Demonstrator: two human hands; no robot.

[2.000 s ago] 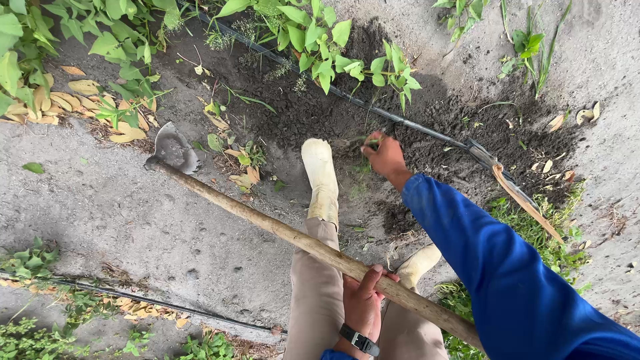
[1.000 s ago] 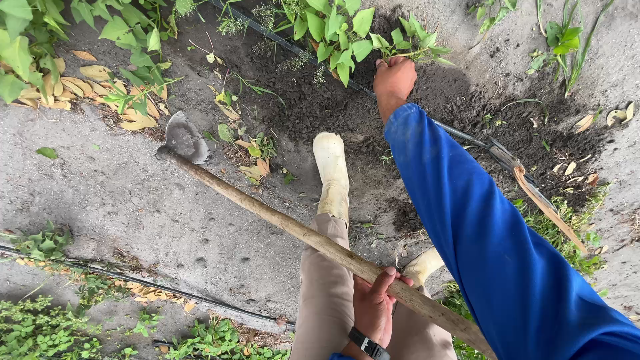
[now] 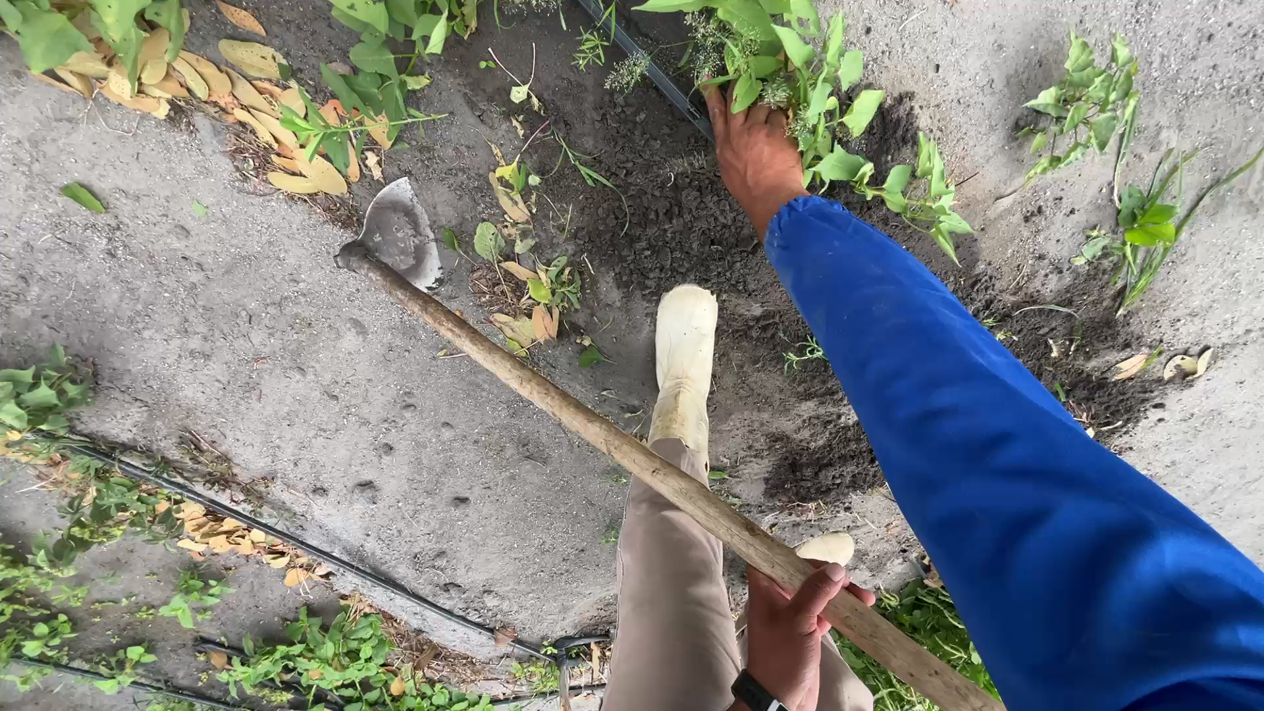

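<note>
My left hand [image 3: 790,632], with a dark watch at the wrist, is closed around the wooden handle of a hoe [image 3: 592,425]. The handle slants across my legs to the metal hoe blade [image 3: 400,235], which rests on the sandy ground at upper left. My right hand [image 3: 755,153], in a blue sleeve, reaches among the leaves of a trailing green plant [image 3: 829,99], beside a black drip line [image 3: 657,74]. Its fingertips are hidden by the leaves, so whether it grips anything is unclear. Dark loosened soil [image 3: 662,217] lies below and around this hand.
My white boots [image 3: 685,341] stand on the ground near the loosened soil. Dry yellow leaves [image 3: 252,89] and leafy plants lie at upper left. Another black hose [image 3: 355,573] crosses the lower left among low green plants. Small weeds [image 3: 1150,222] grow at the right.
My right hand has moved up from the loosened soil, past the drip line, and into the leafy plant. My left hand has kept its hold on the hoe handle.
</note>
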